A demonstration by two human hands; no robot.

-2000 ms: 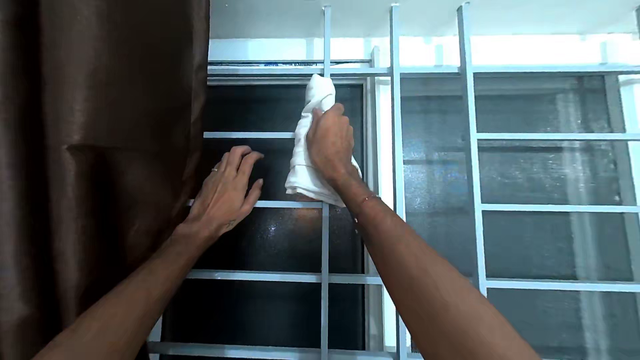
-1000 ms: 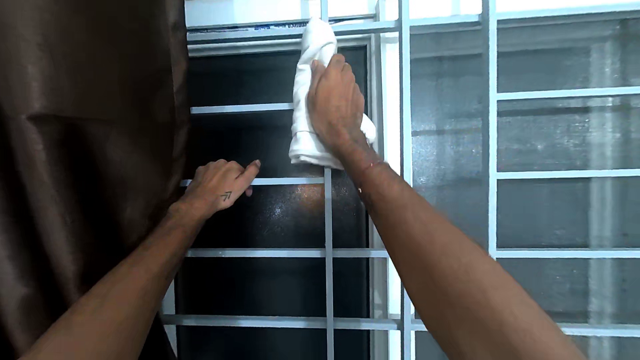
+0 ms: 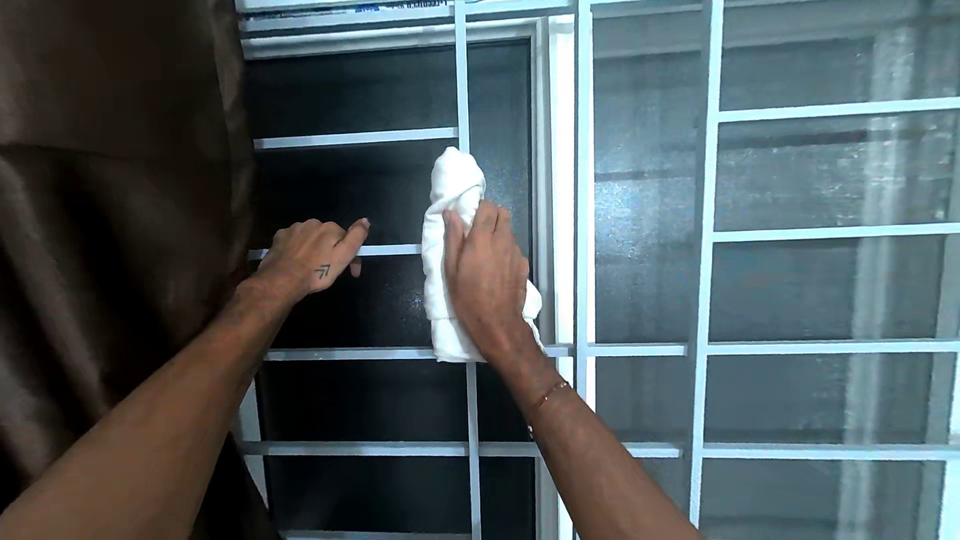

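A folded white cloth (image 3: pixel 448 270) lies against a thin vertical bar (image 3: pixel 462 82) of a light-painted metal window grille. My right hand (image 3: pixel 491 274) is closed around the cloth and presses it to that bar. To the left, my left hand (image 3: pixel 319 251) is at a horizontal bar (image 3: pixel 390 250) of the grille, its fingers curled over the bar and partly hidden, the thumb pointing right. Behind the grille is a dark window pane (image 3: pixel 352 187) in a white frame (image 3: pixel 562 187).
A dark brown curtain (image 3: pixel 112 187) hangs at the left, close beside my left forearm. More grille bars (image 3: pixel 709 262) cross the sliding window's grey glass (image 3: pixel 817 285) at the right. A strip bearing writing runs along the top.
My right hand has moved the cloth down along the vertical bar, from near the top of the grille. The left hand has turned from spread fingers to curled around a bar.
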